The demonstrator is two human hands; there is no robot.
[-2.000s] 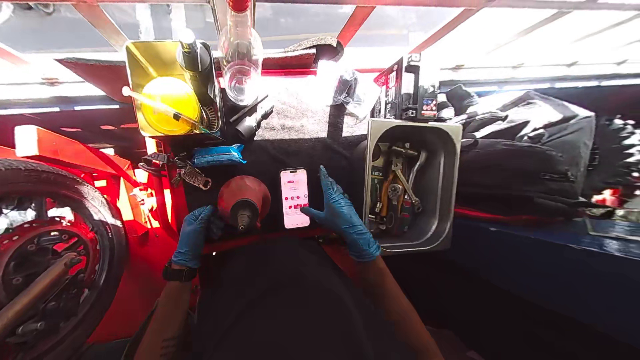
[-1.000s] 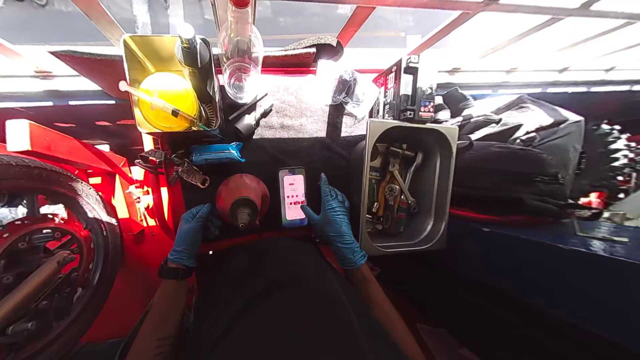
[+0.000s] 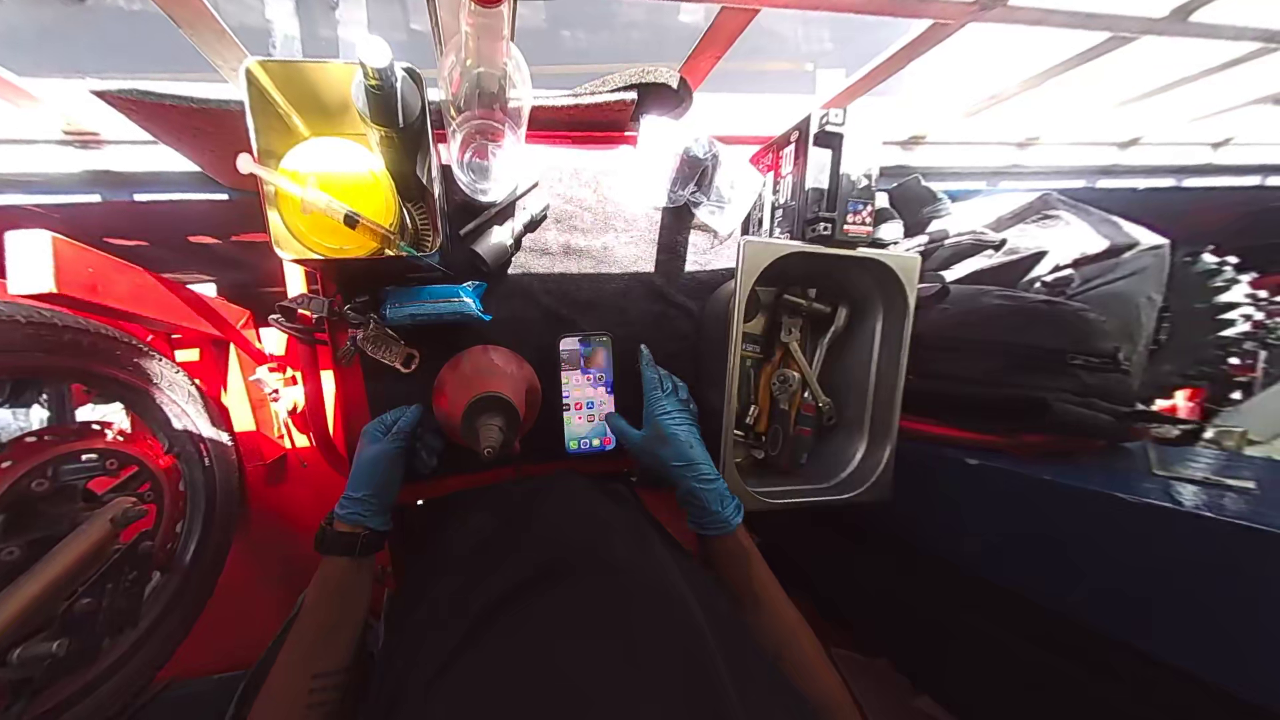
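A smartphone (image 3: pixel 587 395) with its screen lit lies on the dark bench mat. Beside its lower right edge is my right hand (image 3: pixel 672 435) in a blue glove, fingers apart, the thumb at the edge of the screen. My left hand (image 3: pixel 385 463), also gloved, rests at the mat's front left with its fingers curled; whether anything is inside them cannot be told. Between that hand and the phone sits a red funnel (image 3: pixel 487 392) with a dark spout. Behind it lie a blue packet (image 3: pixel 434 303) and a bunch of keys (image 3: pixel 386 346).
On the right stands a steel tray (image 3: pixel 872 420) with ratchets and wrenches. A metal container (image 3: pixel 262 105) at the back left holds a yellow tub (image 3: pixel 335 185) with a syringe across it. Nearby are a clear bottle (image 3: pixel 485 130), a battery box (image 3: pixel 797 180) and, far left, a motorcycle wheel (image 3: pixel 215 470).
The phone's screen has changed from a mostly pink page to a grid of icons. Both hands have stayed in about the same places.
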